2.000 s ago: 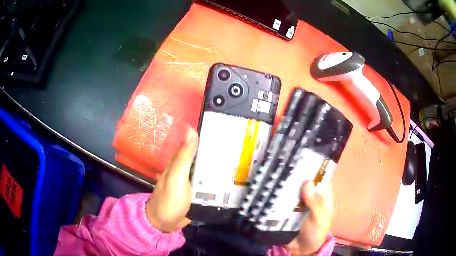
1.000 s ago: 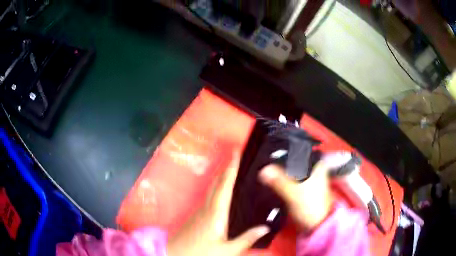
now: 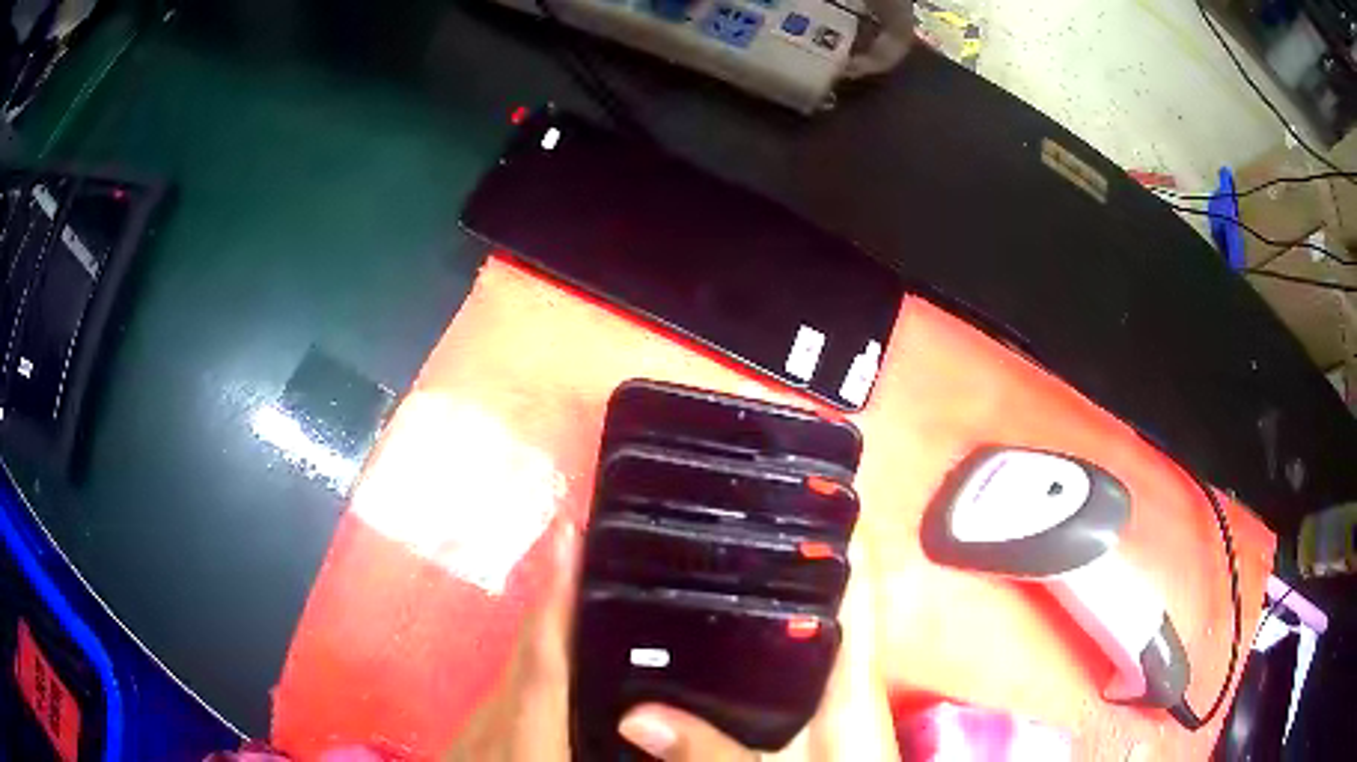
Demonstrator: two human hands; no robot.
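A stack of phones (image 3: 714, 581) is held low over the red work mat (image 3: 447, 625), screens up and fanned so that several top edges show. The edges carry small red spots, and a small white label shows on the nearest screen. My left hand (image 3: 521, 692) grips the stack's left side, with a thumb tip on the nearest screen. My right hand (image 3: 856, 685) is at the stack's right side, mostly hidden behind it. Both hands are cut off by the lower edge.
A spare phone (image 3: 685, 253) lies across the mat's far edge. The barcode scanner (image 3: 1042, 521) lies at the right with its cable. A power strip (image 3: 744, 42) is at the back. Black trays (image 3: 60, 313) and a blue bin (image 3: 90, 640) are at the left.
The open phone backs seen first have turned away; black screens now face up, fanned evenly. The hands are lower in view and the scanner is uncovered. The camera view has shifted.
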